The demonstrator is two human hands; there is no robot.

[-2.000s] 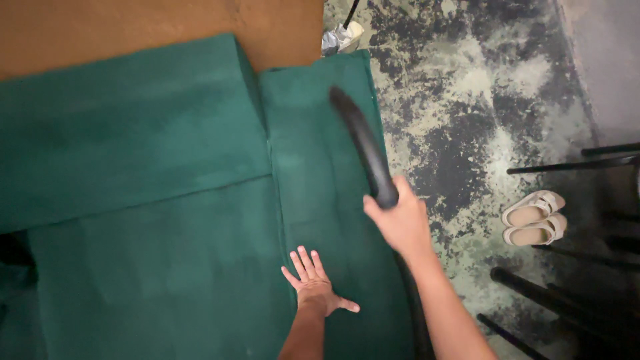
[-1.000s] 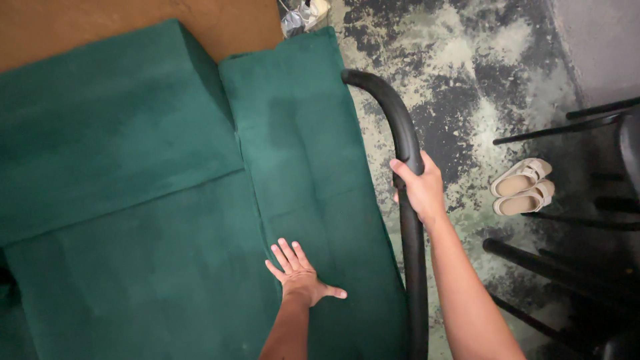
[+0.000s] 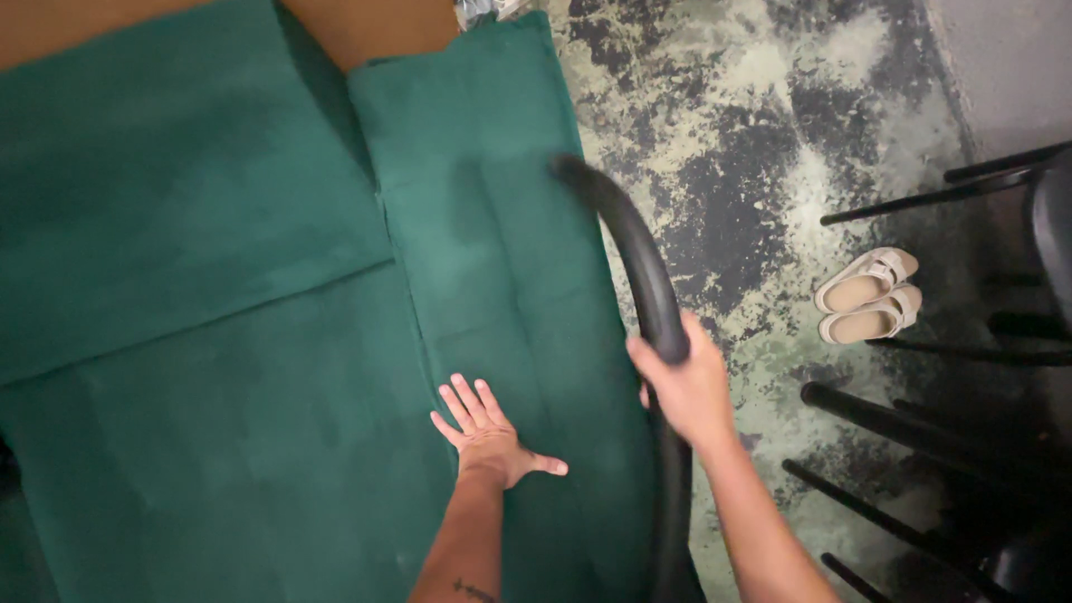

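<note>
My left hand [image 3: 490, 440] lies palm down with its fingers spread on the green fabric of a sofa [image 3: 243, 452], near the seam beside its right-hand section. In my right hand [image 3: 691, 385] is a curved black tube [image 3: 641, 251], which looks like a vacuum cleaner's wand; my fingers wrap round it below the bend. The tip of the tube is blurred and sits over the sofa's upper right edge. Its lower part runs down along the sofa's side and out of view at the bottom.
Worn, patchy concrete floor [image 3: 754, 151] lies to the right of the sofa. A pair of light strapped sandals [image 3: 871, 295] rests there, beside black chair legs [image 3: 921, 201]. A brown surface [image 3: 377, 29] borders the sofa's top, with a partly visible clear plastic item [image 3: 477, 10] by its corner.
The tube's tip, beside the sofa's right edge one second ago, is now over the green fabric. My right hand still grips the tube. My left hand stays spread on the sofa.
</note>
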